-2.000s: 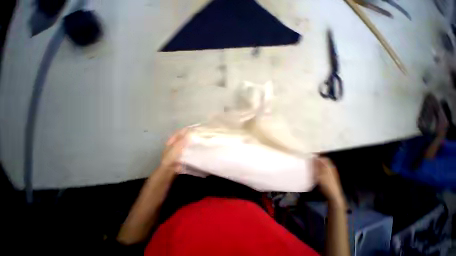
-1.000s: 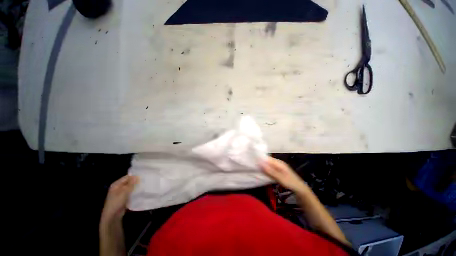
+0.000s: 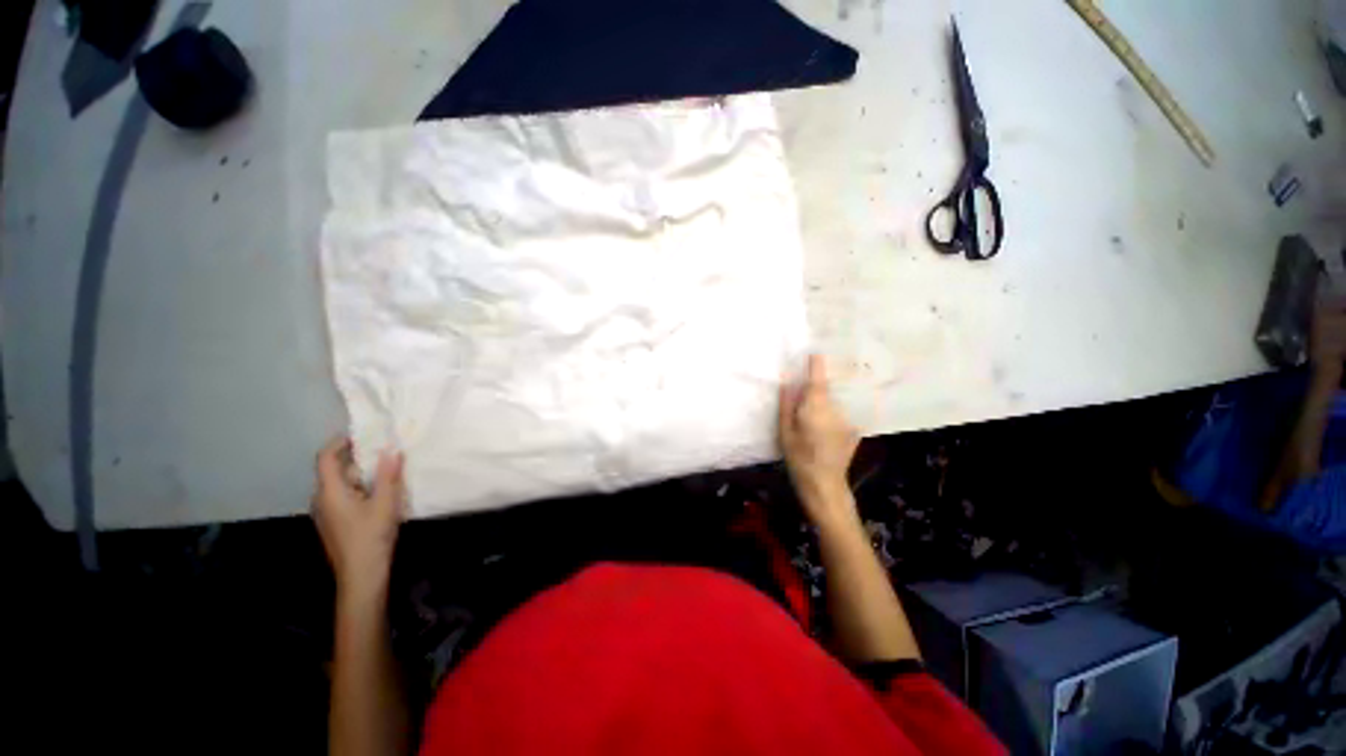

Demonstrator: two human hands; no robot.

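A cream-white wrinkled backing cloth (image 3: 576,296) lies spread on the table, its far edge meeting the lower edge of a dark fabric triangle (image 3: 635,52). My left hand (image 3: 359,502) holds the cloth's near left corner between thumb and fingers at the table edge. My right hand (image 3: 816,428) holds the cloth's right edge near its near right corner.
Black shears (image 3: 968,185) lie right of the cloth, with a yellow ruler (image 3: 1144,77) beyond. A grey block (image 3: 1289,303) lies at the right edge near another person's arm (image 3: 1318,387). A black jar (image 3: 194,77) and grey strip (image 3: 92,310) are left.
The white cloth, bunched and folded at the near table edge before, now lies spread flat up to the dark triangle. My hands have moved to its near left corner and right edge.
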